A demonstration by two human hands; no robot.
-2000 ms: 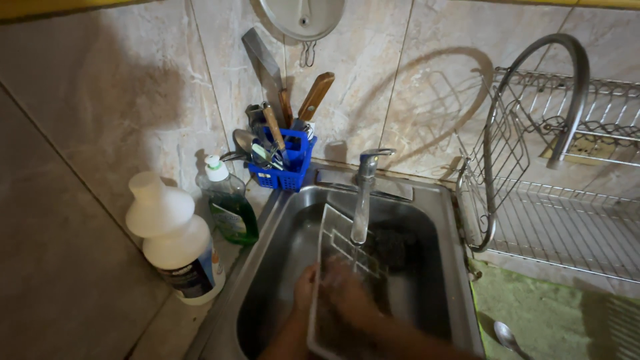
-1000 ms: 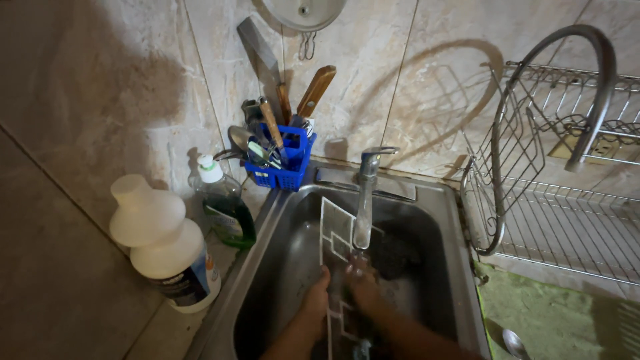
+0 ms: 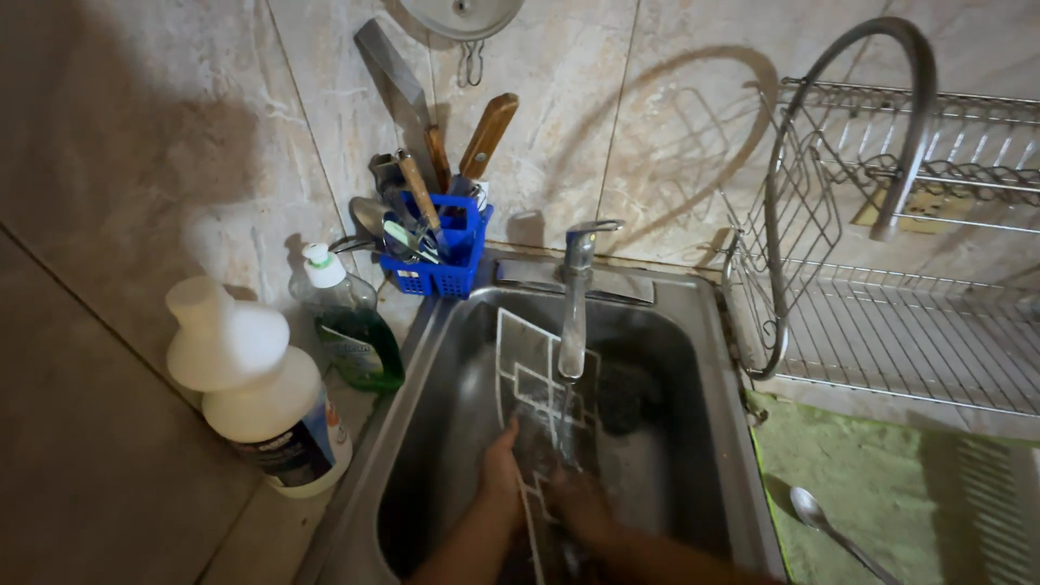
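A dark flat panel with white lines and a white edge [image 3: 528,366] stands tilted in the stainless steel sink [image 3: 471,357]. My left hand [image 3: 501,471] grips its left edge, thumb upward along the rim. Against the panel's face, under the stream of water, lies my right hand [image 3: 578,500]; its fingers are blurred, and whether it holds anything is unclear. Water runs from the chrome faucet [image 3: 575,325] onto the panel. The panel's lower part is partly hidden by my hands and forearms.
Left of the sink stand a white plastic bottle [image 3: 268,406], a green dish soap bottle [image 3: 349,333] and a blue utensil basket [image 3: 439,272]. On the right are a wire dish rack [image 3: 894,349] and a spoon [image 3: 812,508] on a green cloth [image 3: 861,471].
My right hand has moved down the panel, away from the faucet's spout, since one second ago. My left hand stays at the panel's left edge.
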